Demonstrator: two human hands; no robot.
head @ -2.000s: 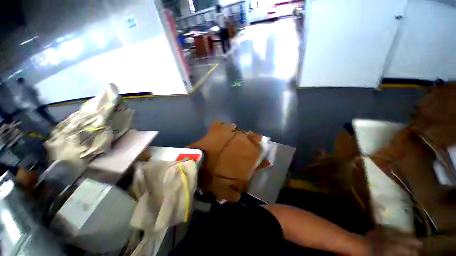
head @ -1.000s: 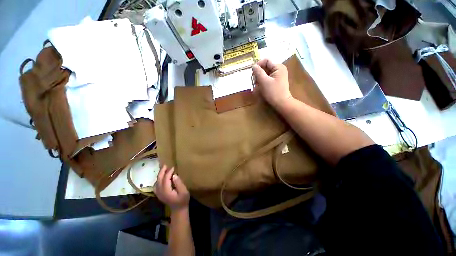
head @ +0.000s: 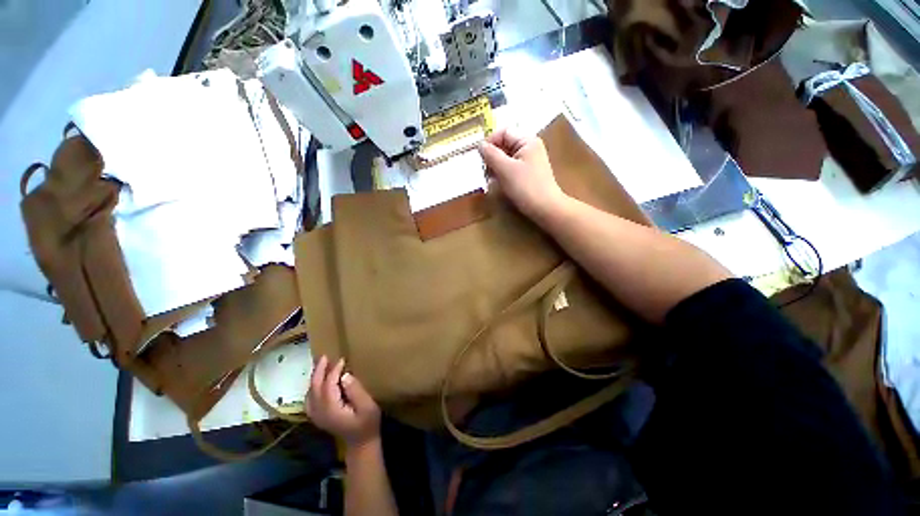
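Observation:
The large brown bag panel [head: 404, 302] lies on the machine table, its notched top edge at the sewing machine. A reddish-brown patch [head: 451, 217] lies at the notch, below a white area. The yellow clamp frame [head: 459, 122] is just above, beside the white machine head [head: 353, 76]. My right hand [head: 520, 176] pinches at the notch's right side, fingertips near the frame; exactly what lies between them is partly hidden. My left hand [head: 343, 403] has curled fingers on the panel's lower left edge. A brown strap handle [head: 494, 333] loops across the panel.
Left are white sheets [head: 187, 191] over brown bag pieces [head: 76, 232]. Right are dark brown cut pieces [head: 762, 116], a tied bundle [head: 857, 126] and a small tool with a looped cord [head: 777, 227]. More brown fabric [head: 847, 323] hangs at the lower right.
The view has turned from the room and other tables to the machine table. Since one second ago the scene has shifted slightly left; both hands keep nearly the same places on the panel.

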